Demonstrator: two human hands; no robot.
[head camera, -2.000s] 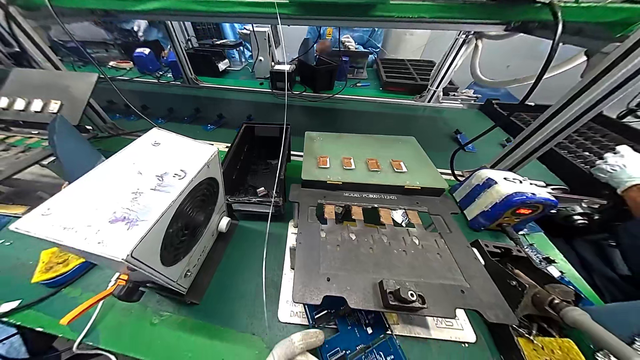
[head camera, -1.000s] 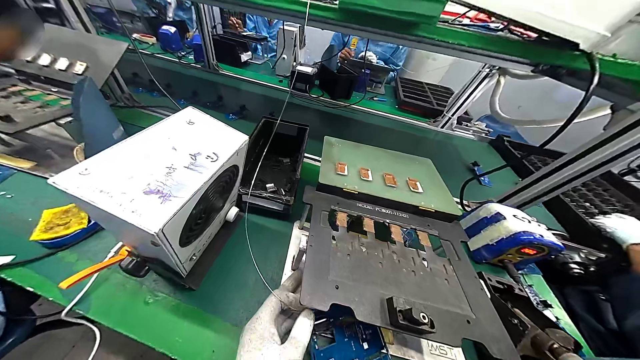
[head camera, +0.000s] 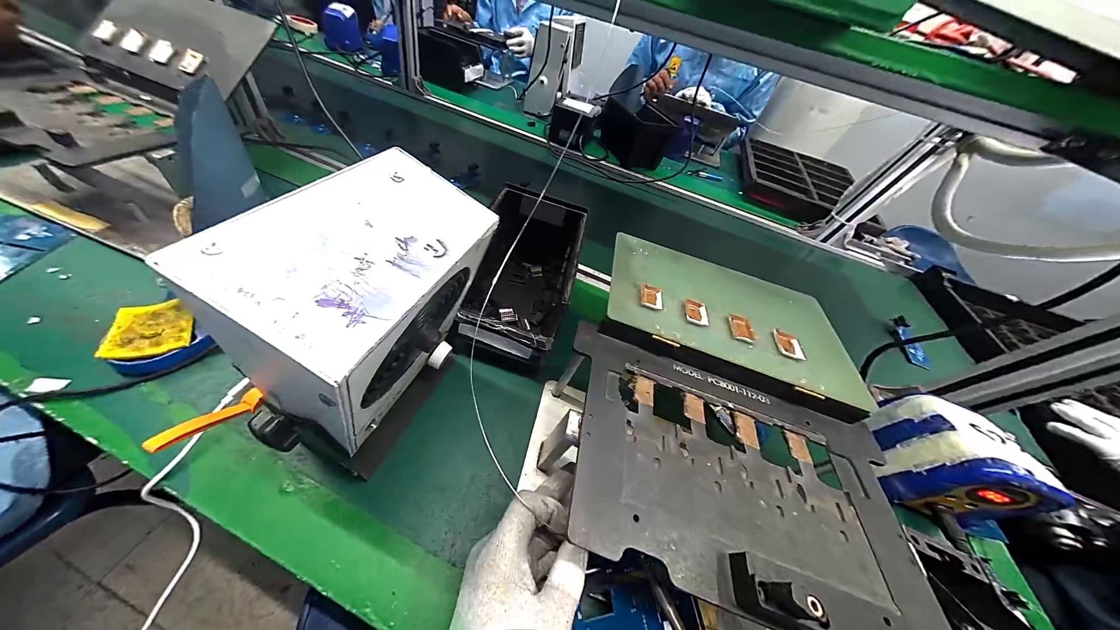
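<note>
My left hand (head camera: 525, 556), in a whitish glove, is at the bottom centre, its fingers closed around a thin wire (head camera: 477, 376) that runs down from above. The fingertips are beside the left edge of a dark grey fixture plate (head camera: 691, 499) with cutouts and a black latch block (head camera: 777, 591). Copper-coloured pieces show in the cutouts. Behind the plate, a tilted green lid (head camera: 717, 271) bears several small copper-coloured pads. Part of a blue circuit board (head camera: 612, 604) shows under the plate's front edge. My right hand is out of view.
A white fan unit (head camera: 324, 254) is at left, beside a black bin (head camera: 534, 262) with small parts. A yellow sponge (head camera: 147, 329) lies farther left. A blue-and-white soldering station (head camera: 954, 446) is at right, near a co-worker's gloved hand (head camera: 1085, 429). People work behind the bench.
My left hand has come farther into view at the plate's left edge, with the wire now running to its fingers. The view has shifted.
</note>
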